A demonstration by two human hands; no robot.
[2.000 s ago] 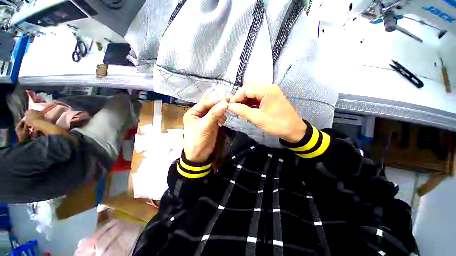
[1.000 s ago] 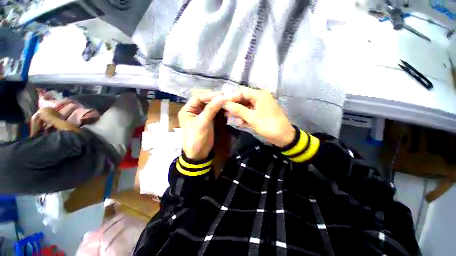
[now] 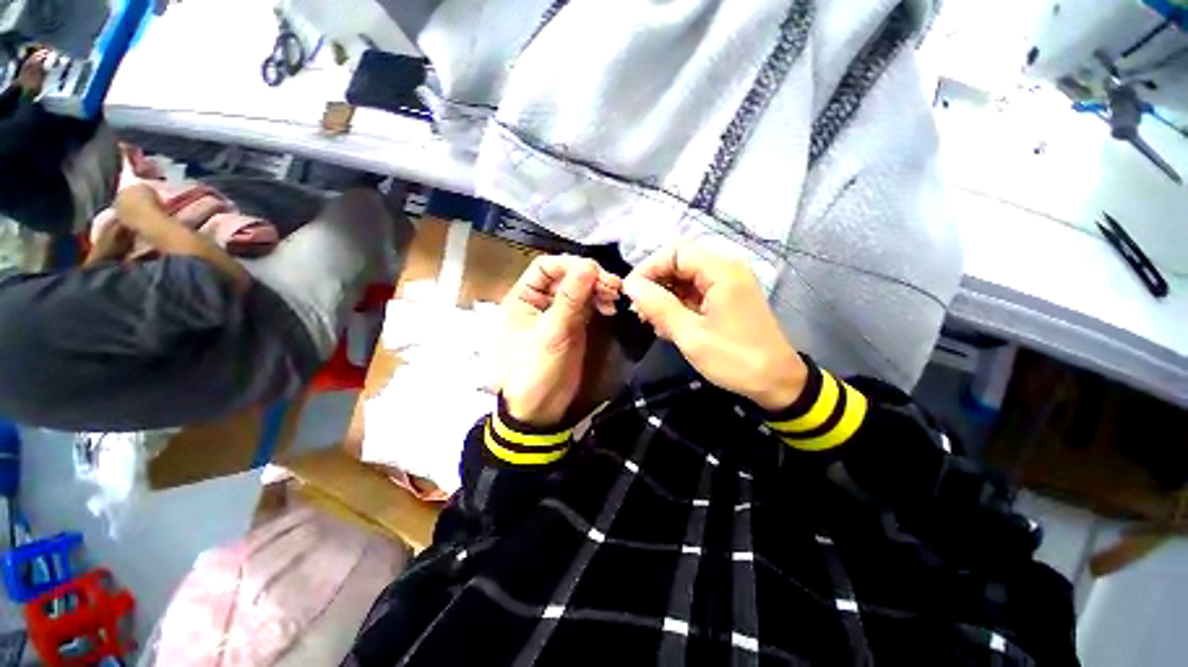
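The light grey garment [image 3: 847,261] hangs over the table's front edge, with speckled dark seam bands and a thin dark stitch line above its lower border [image 3: 534,176]. My left hand [image 3: 547,341] is below the border, thumb and index fingertips pinched together. My right hand [image 3: 724,323] is just right of it, in front of the garment's lower edge, its thumb and index fingertips also close together. A small gap shows between the two hands. Anything held at the fingertips is too small to tell; no needle or thread can be made out there.
Black thread snips [image 3: 1133,254] lie on the white table [image 3: 1042,248] at right. Dark scissors [image 3: 283,59] and a black flat item [image 3: 391,81] lie at upper left. Below left are a cardboard box with white scraps [image 3: 424,391] and a seated person's arm [image 3: 169,228] with pink cloth.
The view has shifted, so the garment and table sit further right and tilted. My hands have come slightly apart, and my left fingertips are now clear of the garment's lower border.
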